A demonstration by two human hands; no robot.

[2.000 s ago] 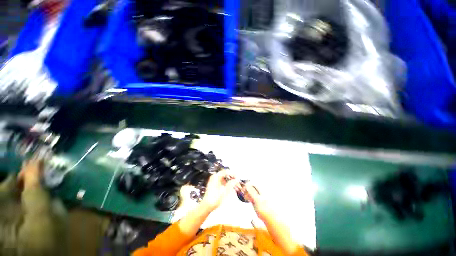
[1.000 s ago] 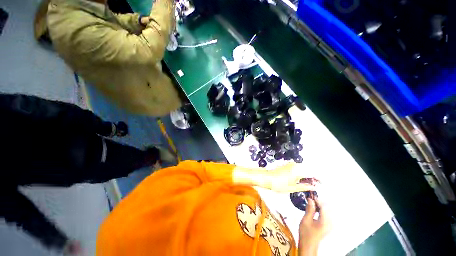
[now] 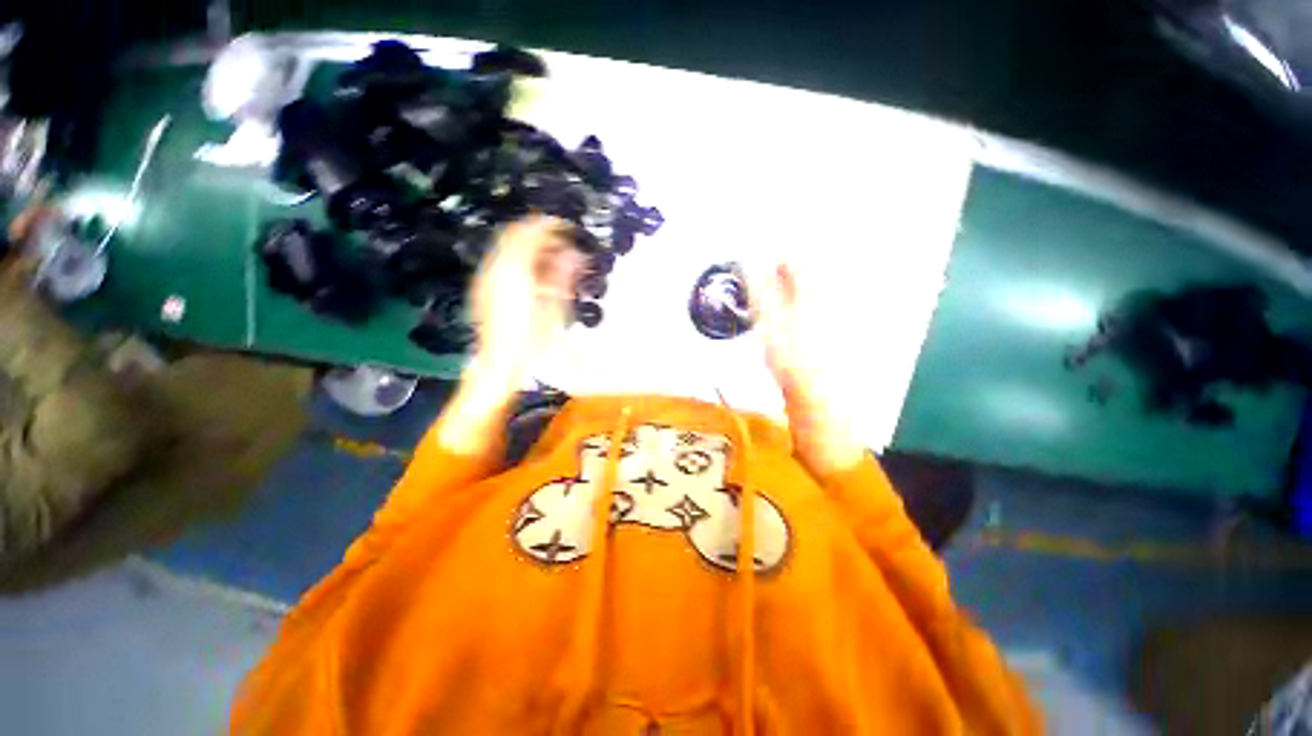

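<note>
A round black lamp housing with a shiny pale centre is at the middle of the white work sheet. My right hand is at its right side, with fingers touching or just beside it; blur hides which. My left hand is blurred at the right edge of the pile of black housings, over the small black rings. Whether its fingers hold a part cannot be seen.
A white lamp stands at the pile's upper left. Another heap of black parts lies on the green bench top at the right. A neighbour's sleeve is at the left edge. A round stool is below the bench.
The view has turned. My hands, which were together at the black housing, are now apart; my left hand has moved left to the pile.
</note>
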